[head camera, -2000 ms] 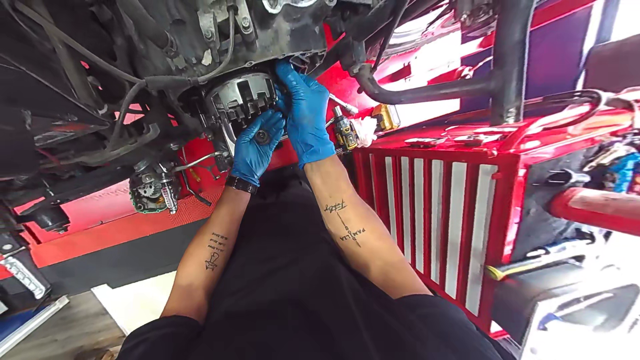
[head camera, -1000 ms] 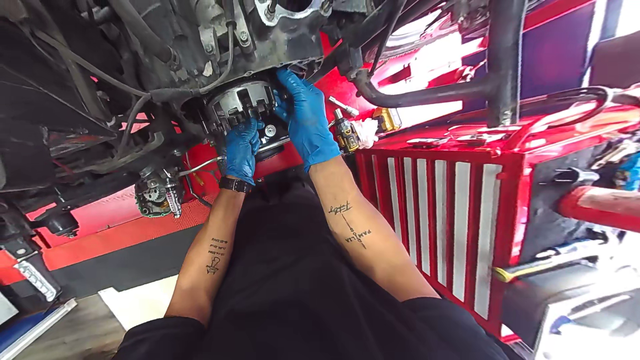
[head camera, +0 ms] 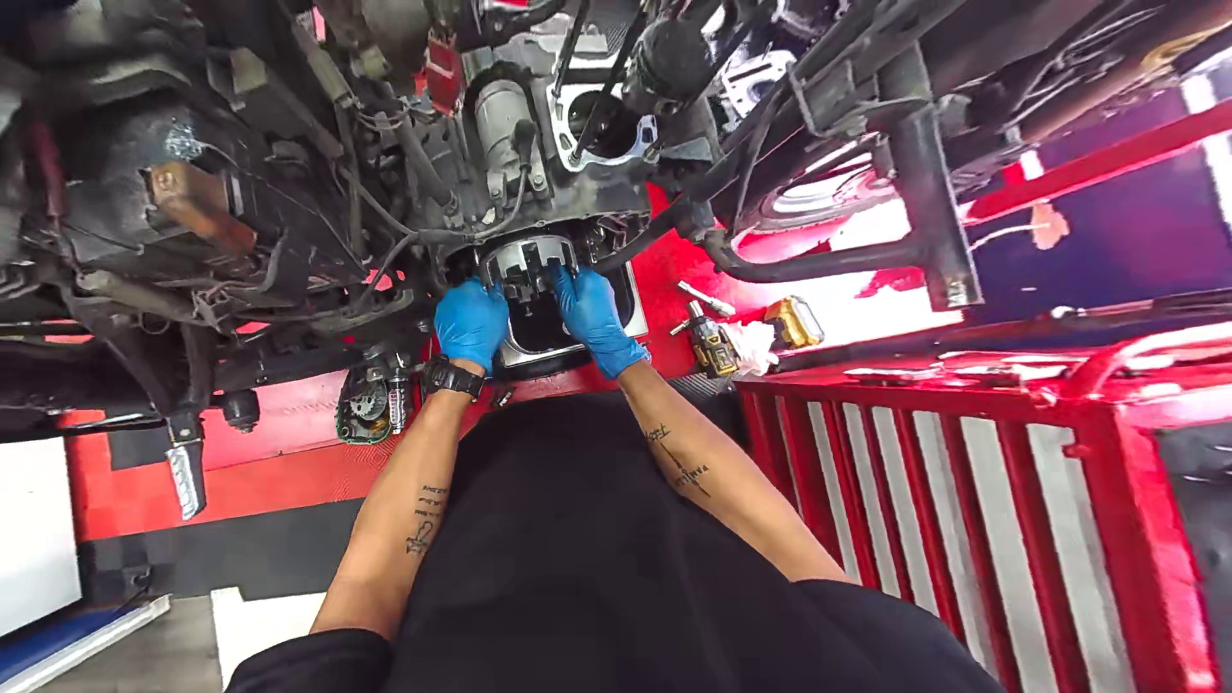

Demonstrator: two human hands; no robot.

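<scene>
A toothed round metal part (head camera: 529, 265), partly hidden by my fingers, sits at the lower end of a motorcycle-like or vehicle engine case (head camera: 568, 207). My left hand (head camera: 472, 322), in a blue glove with a black watch above it, is at the left side of this part, fingers curled at its edge. On the other side my right hand (head camera: 594, 313), also blue-gloved, has its fingertips against the part's right edge. Below and between the hands shows a dark opening with a pale metal rim (head camera: 544, 356). Whether the part is fixed or loose I cannot tell.
Hoses and a black tube (head camera: 818, 262) hang right of the engine. A yellow-and-black power tool (head camera: 710, 345), a socket (head camera: 705, 298) and a crumpled cloth (head camera: 751, 346) lie beyond my right hand. The red tool cabinet (head camera: 924, 385) stands at right; a geared metal assembly (head camera: 369, 402) lies at left.
My left hand has shifted from the front of the toothed part to its left side. My right hand has moved lower along its right side. The view has tilted up and shows more of the engine.
</scene>
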